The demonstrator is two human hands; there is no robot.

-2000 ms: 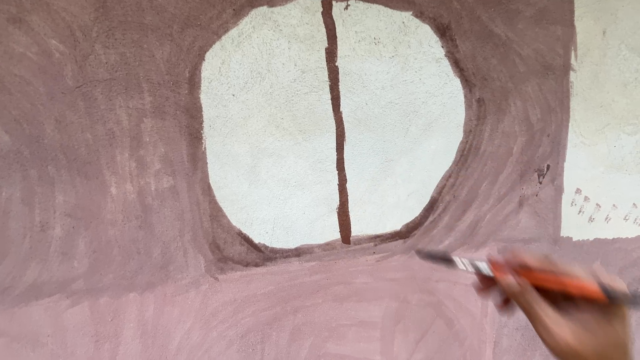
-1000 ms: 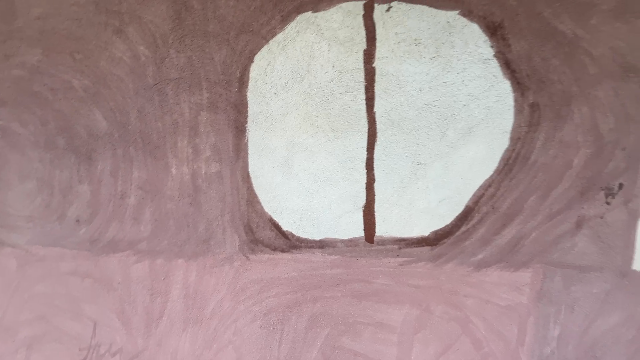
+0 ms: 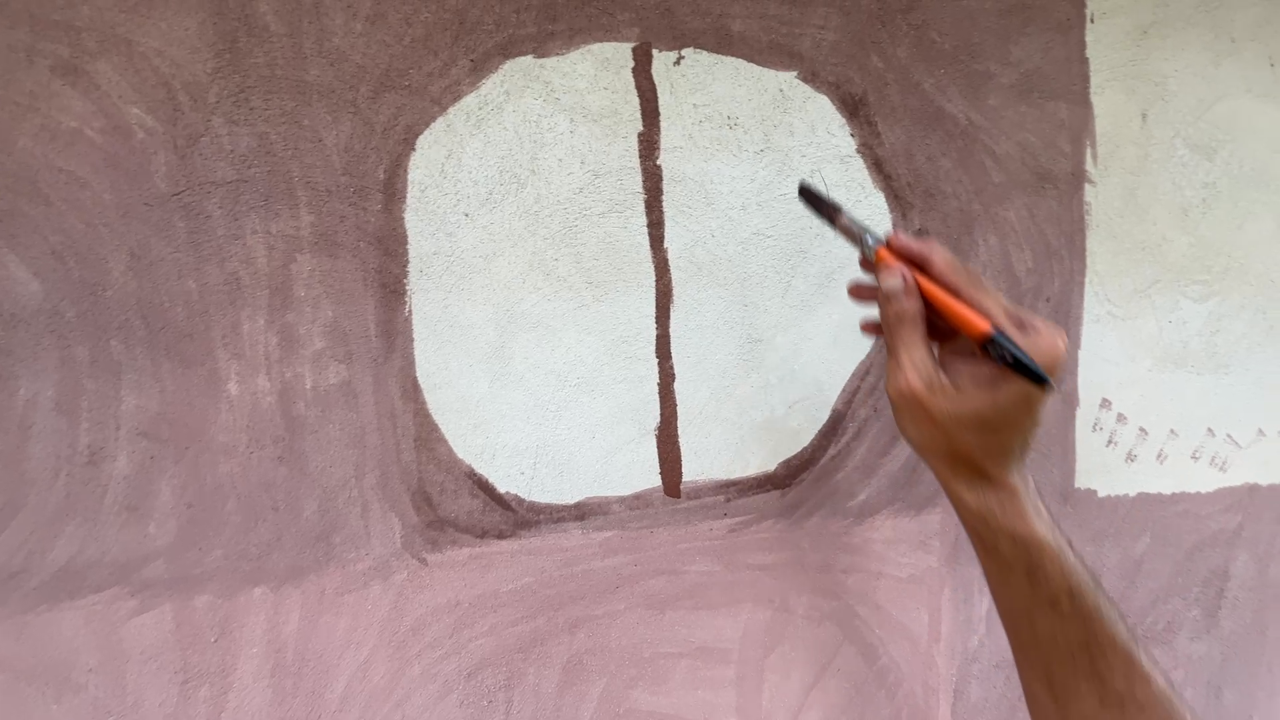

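My right hand (image 3: pixel 960 360) grips a paintbrush (image 3: pixel 935 300) with an orange and black handle, near the right edge of a white rounded patch (image 3: pixel 540 280) on a painted wall. The dark bristles point up and left over the white area; whether they touch the wall, I cannot tell. A brown vertical stripe (image 3: pixel 657 270) runs from the top to the bottom of the patch. Darker brown paint borders much of its rim. My left hand is out of sight.
Mauve-brown paint (image 3: pixel 250 250) surrounds the patch, with a lighter pink band (image 3: pixel 500 640) below. On the right is a whitish wall section (image 3: pixel 1180 250) with a straight left edge and several small brown brush marks (image 3: pixel 1165 440) low down.
My right hand, below and right of the patch two seconds ago and out of view one second ago, is now at the patch's right side with the brush. The view has shifted.
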